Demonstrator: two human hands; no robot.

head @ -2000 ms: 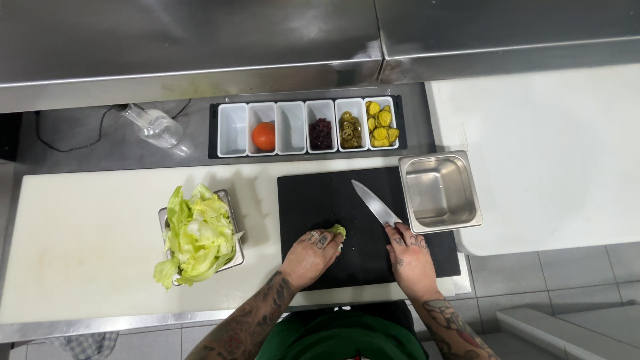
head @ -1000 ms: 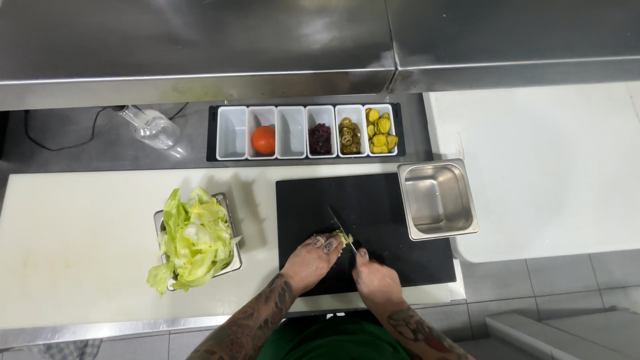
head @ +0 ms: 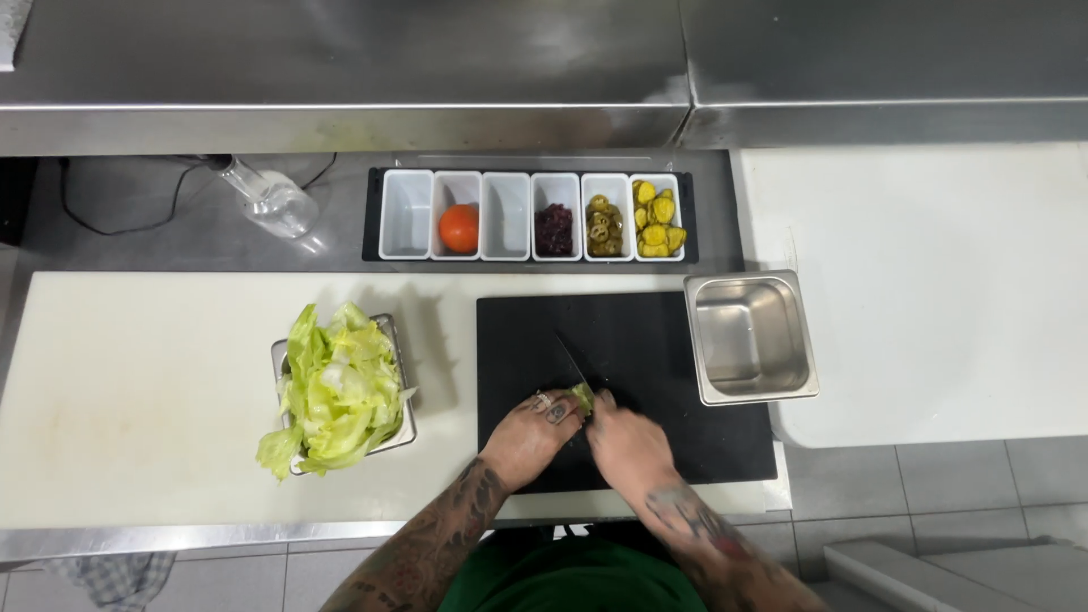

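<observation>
On a black cutting board (head: 629,340), my left hand (head: 534,429) presses a small piece of lettuce (head: 583,396) under its curled fingers. A kitchen knife (head: 571,355) is gripped in my right hand (head: 627,438), its blade edge-on against the lettuce and its tip pointing up and left. To the left, a metal container (head: 409,421) is heaped with lettuce leaves (head: 344,387) that hang over its rim. An open steel container (head: 752,336) overlaps the board's upper right corner.
Behind the board, a black rack (head: 371,217) holds white tubs with a tomato (head: 459,228), a dark red chopped food (head: 555,229), sliced green peppers (head: 604,226) and pickle slices (head: 657,219). A clear bottle (head: 276,204) and a cable lie left of it. A steel ledge (head: 340,127) runs behind.
Two seconds ago the knife lay apart from the lettuce, to the right of my left hand. My right hand has since moved left, bringing the blade to the piece under my left hand.
</observation>
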